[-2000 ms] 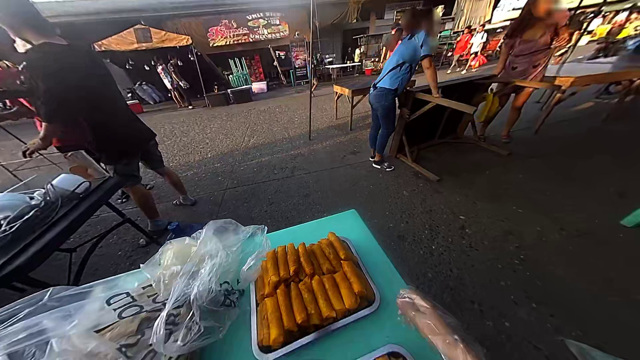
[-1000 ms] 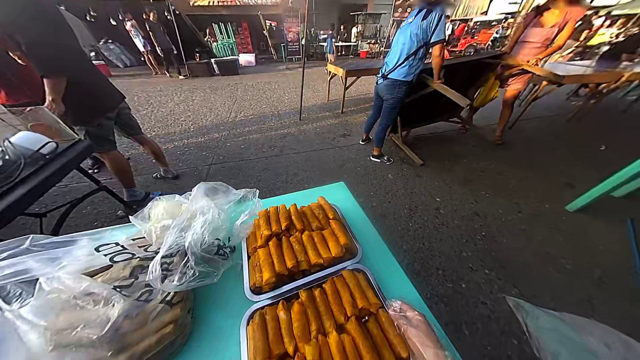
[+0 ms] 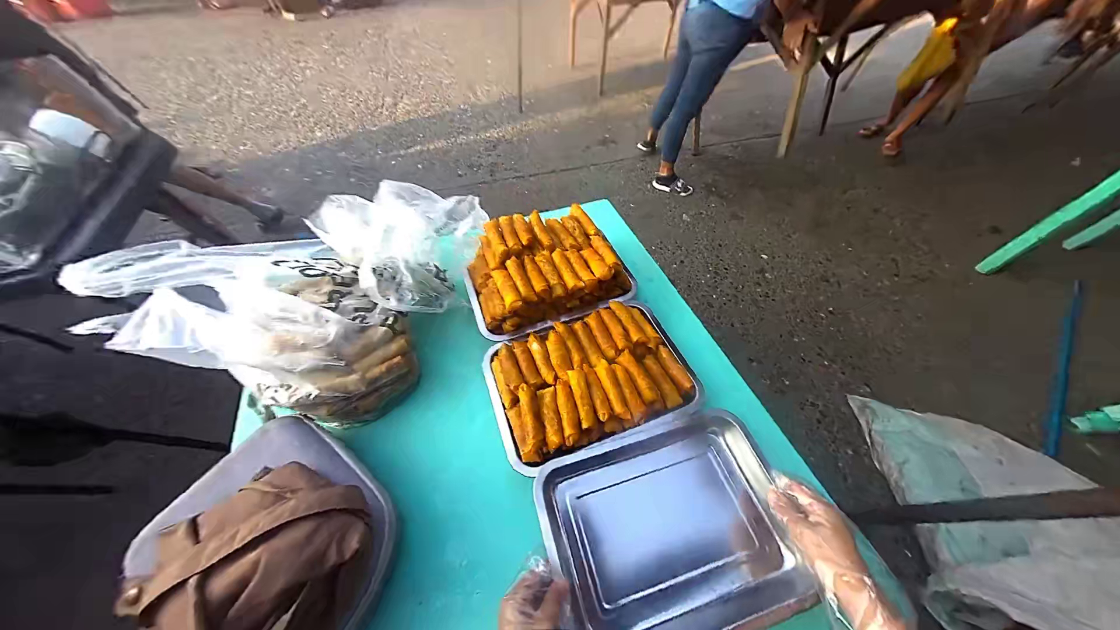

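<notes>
My left hand, in a clear plastic glove, is at the lower left edge of an empty metal tray. On the tray's right rim rests my right hand, gloved likewise, its fingers against the edge. Beyond this tray lie two trays of fried spring rolls in a row, a nearer one and a farther one, both stacked with rolls. All three trays are on a turquoise table. The empty tray touches or slightly overlaps the rim of the nearer full one.
Plastic bags holding pale rolls lie on the table's left side. Nearer stands a plastic container with brown cloth on it. Plastic sheeting and a dark bar are at right. A person in jeans stands beside wooden tables beyond.
The empty tray has come into view in front of the two full trays, with both my hands at it. My left hand was out of view earlier. The view has tilted down.
</notes>
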